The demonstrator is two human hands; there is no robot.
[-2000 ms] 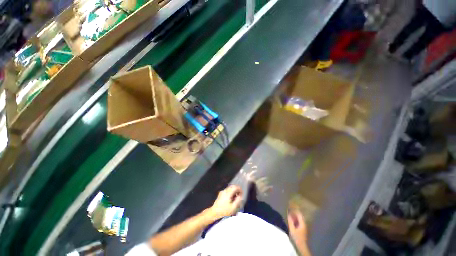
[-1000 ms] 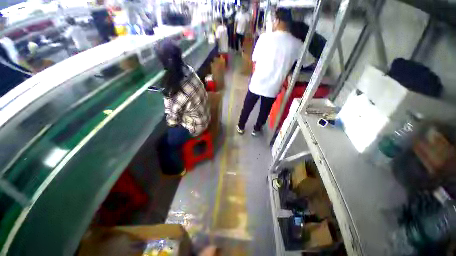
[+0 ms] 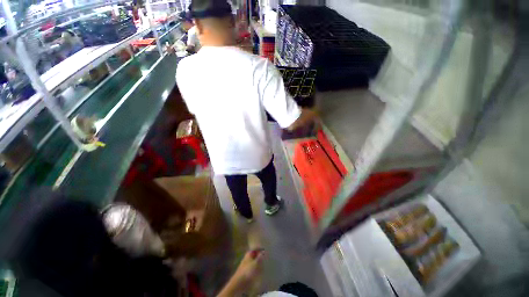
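My left hand [image 3: 250, 264] is at the bottom centre of the head view, low over the walkway, small and blurred. Its fingers look partly curled, and I cannot tell whether it holds anything. My right hand is not in view. Nearest in front, a person in a white T-shirt [image 3: 229, 110] and dark cap stands with their back to me, one arm out to the right. An open brown cardboard carton [image 3: 194, 200] stands on the floor left of the walkway, partly hidden by another person.
A person's dark head [image 3: 64, 249] fills the lower left. Red stools [image 3: 190, 149] stand beside the green conveyor [image 3: 110, 136]. On the right are a red bin [image 3: 316, 168], a blurred metal post [image 3: 400, 122] and a white box [image 3: 371, 267] holding brown items. Dark trays [image 3: 330, 49] are stacked behind.
The view has moved forward along the aisle from the bench. The white-shirted person is now much closer. The plaid-shirted seated person is no longer recognisable; a dark head appears close at lower left.
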